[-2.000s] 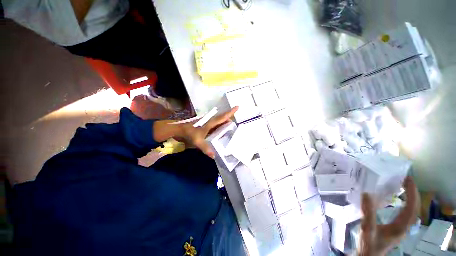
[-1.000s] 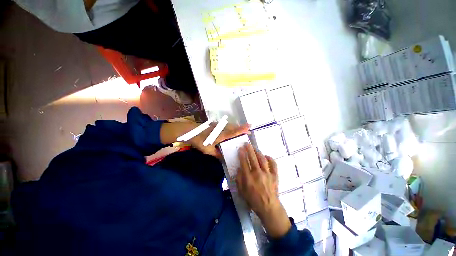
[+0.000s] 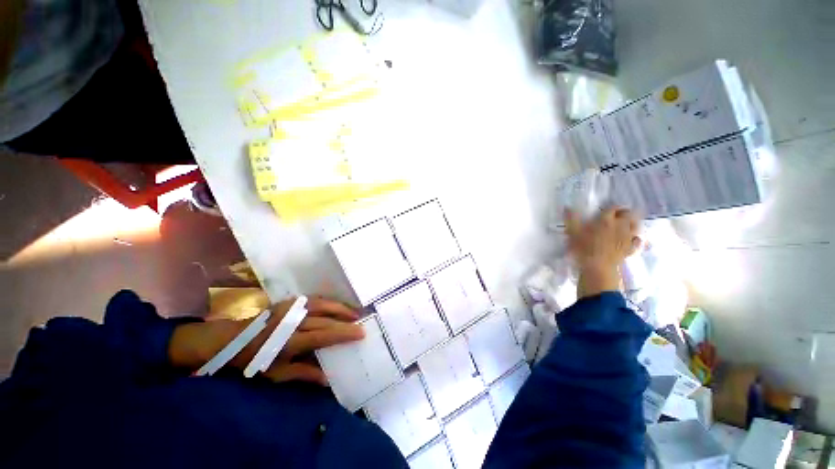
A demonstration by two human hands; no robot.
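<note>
White closed boxes (image 3: 412,322) stand in tight rows at the table edge. My left hand (image 3: 307,339), with two white strips (image 3: 276,337) across it, lies beside the nearest box (image 3: 362,365); its fingers are apart, with fingertips touching the box's corner. My right hand (image 3: 600,243) is at the near end of the stack of printed-side boxes (image 3: 691,151), above the heap of small wrapped white pieces (image 3: 655,275). A pale, shiny thing (image 3: 586,190) shows at its fingertips; glare hides whether it is gripped.
Yellow sticker sheets (image 3: 307,165) lie beyond the rows, with black scissors (image 3: 346,13) at the top. A black plastic bag (image 3: 579,35) and clear bag (image 3: 591,94) lie near the wall. Loose white lids (image 3: 682,444) are at lower right. A person's dark clothing (image 3: 110,101) shows upper left.
My right hand has left the nearest box, where it was pressing, and reached to the printed stack. My left hand stays beside that box. The view has shifted.
</note>
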